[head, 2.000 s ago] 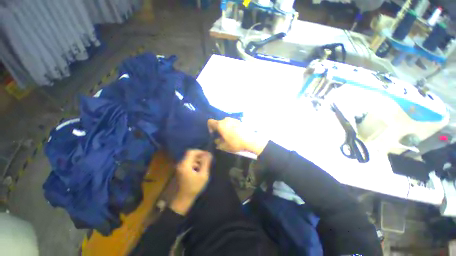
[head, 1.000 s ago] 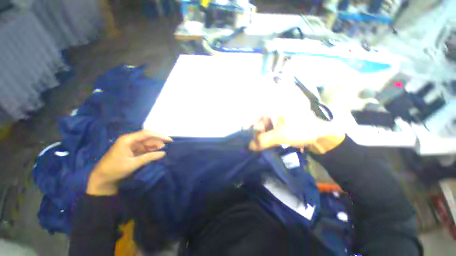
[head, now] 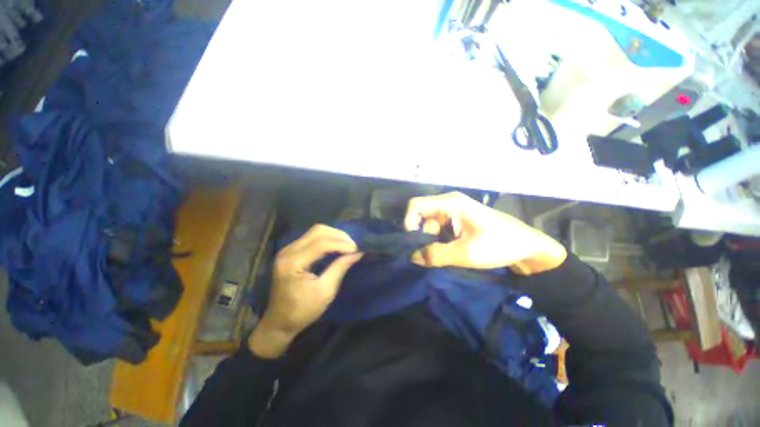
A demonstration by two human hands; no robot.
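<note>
A navy garment piece (head: 379, 288) lies over my lap, below the table's front edge. My left hand (head: 312, 271) pinches its upper edge between thumb and fingers. My right hand (head: 467, 233) grips the same edge a short way to the right. A dark strip of the edge is stretched between the two hands. The fingertips of my right hand are partly curled over the cloth. White patches show on the navy cloth to the right of my lap.
The white table (head: 317, 92) bears black-handled shears (head: 529, 113), a sewing machine (head: 612, 62) and a flat black pad (head: 619, 153). A navy heap (head: 79, 200) lies at left beside an orange-brown wooden board (head: 187, 292). A red container (head: 725, 350) stands low at right.
The hands have come closer together and lower, with the garment edge now below the table's front edge. The view has tilted downward.
</note>
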